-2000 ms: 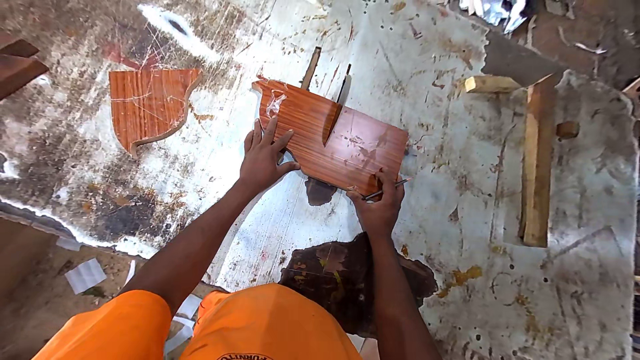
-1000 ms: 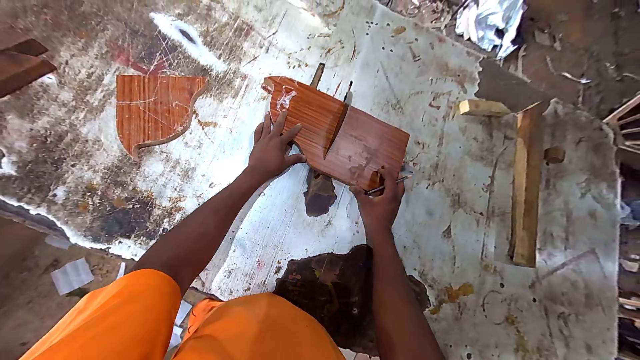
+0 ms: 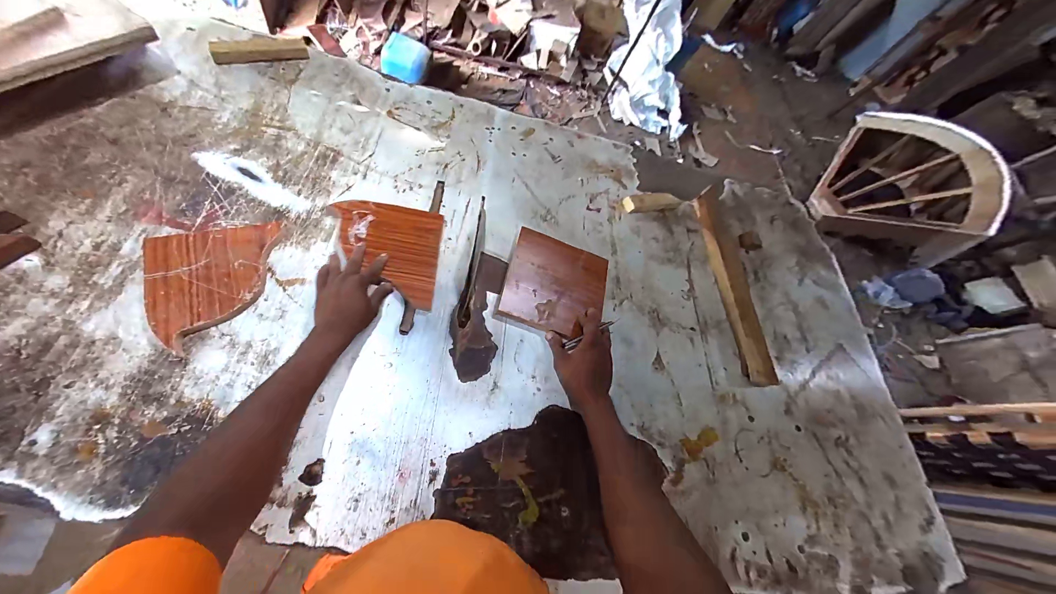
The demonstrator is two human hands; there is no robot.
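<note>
My left hand rests with spread fingers on the lower edge of a wood-grain laminate board piece, over a narrow strip. My right hand grips the bottom corner of a squarer laminate piece and also has a slim pen-like tool between its fingers. Between the two pieces, an upright saw blade, seen nearly edge-on, stands out of a slot in the worn sheet-covered table. A third laminate piece, with a curved edge, lies left of my left hand.
A wooden batten and a short block lie on the right. Another block is at the far edge. The tabletop has a large dark hole or patch near my body. An arched wooden frame stands beyond the right edge.
The laminate board that spanned the blade is now two separate pieces, one on each side of it. My hands have moved apart with them. The view has widened toward the far side.
</note>
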